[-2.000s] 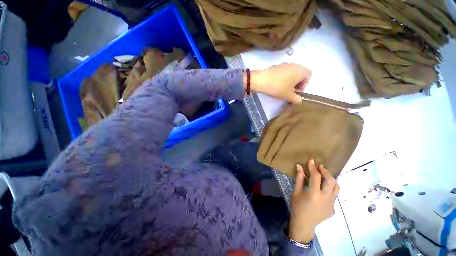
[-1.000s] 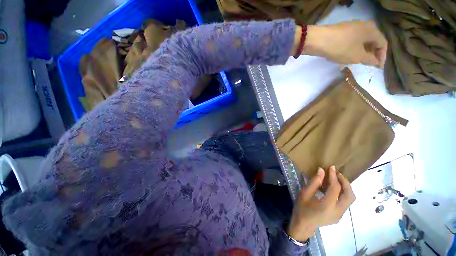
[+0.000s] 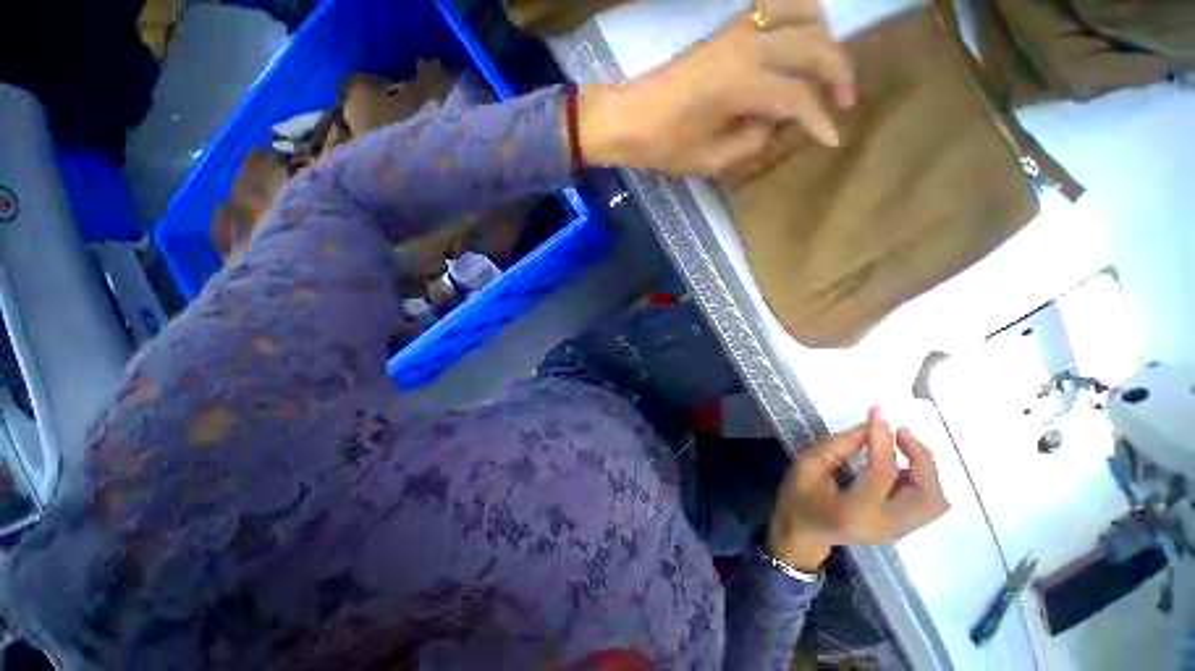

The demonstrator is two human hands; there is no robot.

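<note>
A brown cloth piece with rounded corners [image 3: 891, 197] lies on the white table. A brown zip with a pale toothed line [image 3: 1003, 125] runs along its far edge, and its end sticks out past the corner. My left hand [image 3: 734, 98] is over the piece's near left part, fingers curled; whether it grips the cloth is unclear. My right hand [image 3: 865, 492] is off the cloth by the table's front edge, fingers bent and fingertips close together; I cannot tell if something tiny is between them. A small curved grey-brown piece [image 3: 929, 375] lies between my right hand and the cloth.
The sewing machine head [image 3: 1160, 420] and metal needle plate parts [image 3: 1075, 391] are at the right. Green-handled snips [image 3: 1004, 600] and a dark flat rectangle [image 3: 1103, 587] lie at the lower right. Brown piles [image 3: 1094, 46] are at the top. A blue crate [image 3: 492, 308] holds brown scraps.
My left hand has come back from the brown pile to over the cloth. The cloth now lies further up the picture, and my right hand is off it. The curved piece has come into sight.
</note>
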